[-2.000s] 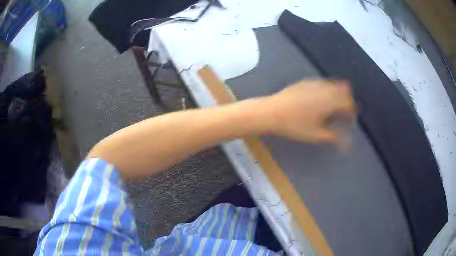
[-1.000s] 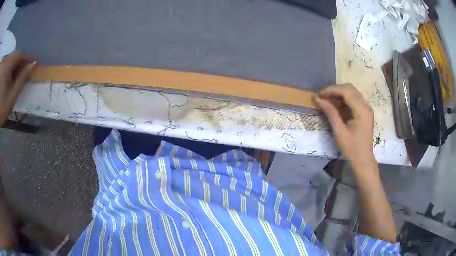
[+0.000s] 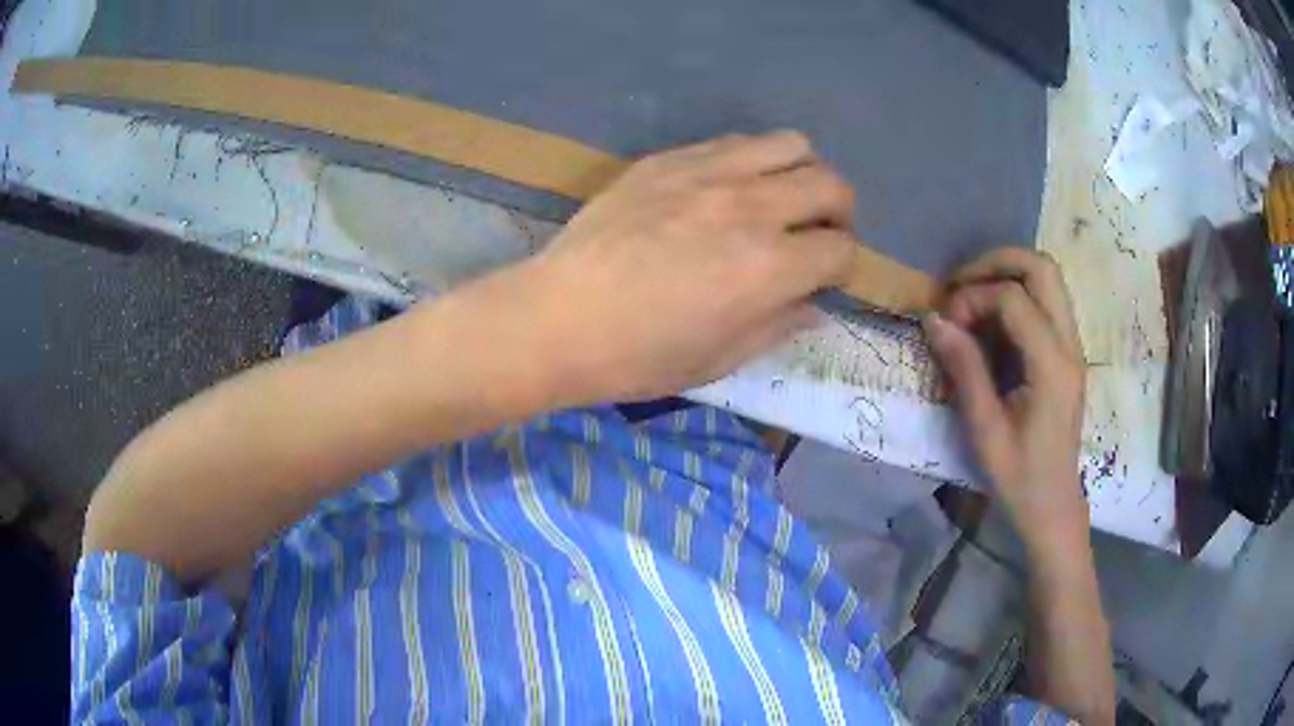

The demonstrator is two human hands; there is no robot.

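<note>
A long thin tan pressing template [image 3: 355, 121] lies along the near edge of the grey cloth [image 3: 596, 71], with a narrow dark edge showing below it. My left hand [image 3: 717, 255] is over the strip right of its middle, back of the hand up; its fingertips are hidden, so I cannot tell whether it grips. My right hand [image 3: 1001, 333] is at the strip's right end, thumb and fingers pinching it.
The iron [image 3: 1249, 397] stands at the right on a brown plate [image 3: 1203, 525]. White scraps [image 3: 1157, 142] and a yellow-orange bundle [image 3: 1284, 213] lie beyond it. A blackish layered piece [image 3: 1015, 29] is at the far side. Loose threads [image 3: 234, 163] lie on the white edge.
My left hand has moved from the strip's left end to near its right end. My right hand stays at the right end. The view has shifted and tilted.
</note>
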